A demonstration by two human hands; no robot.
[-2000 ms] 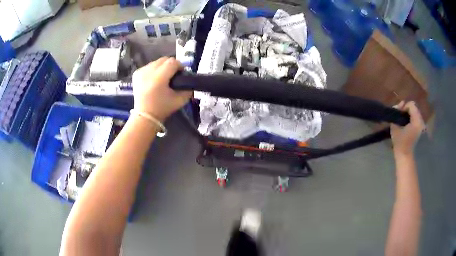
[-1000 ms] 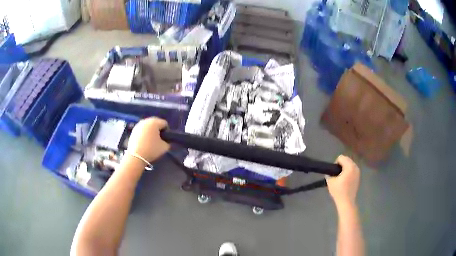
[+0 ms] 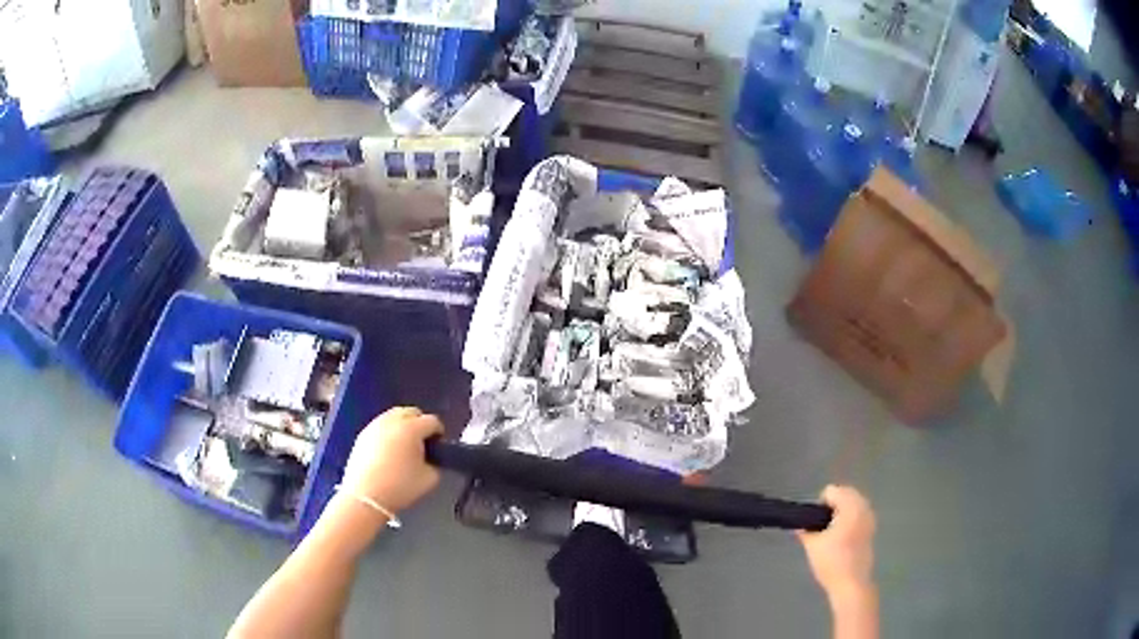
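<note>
My left hand (image 3: pixel 395 464) grips the left end of the black padded push handle (image 3: pixel 612 484). My right hand (image 3: pixel 842 537) grips its right end. Beyond the handle stands a turnover crate with paper crate lining (image 3: pixel 506 281) over its rims, full of newspaper-wrapped parts (image 3: pixel 650 312). The black base (image 3: pixel 506 513) of the truck shows below the crate. A dark-clad leg (image 3: pixel 615 587) and a light shoe of mine overlap the base. The truck's forks are hidden under the crate.
The lined crate with white box (image 3: pixel 362 277) stands close left, with a solid-sided blue crate (image 3: pixel 306 431) and crate of dark parts (image 3: pixel 94 256) beyond. A wooden pallet (image 3: pixel 640 94) lies behind. A cardboard carton (image 3: pixel 893 306) and water cooler bottles (image 3: pixel 812 150) stand right.
The handle and both hands have come lower and nearer to me. The loaded crate sits lower in the picture, closer to me. My leg and foot now show over the truck base. Both hands kept their grip.
</note>
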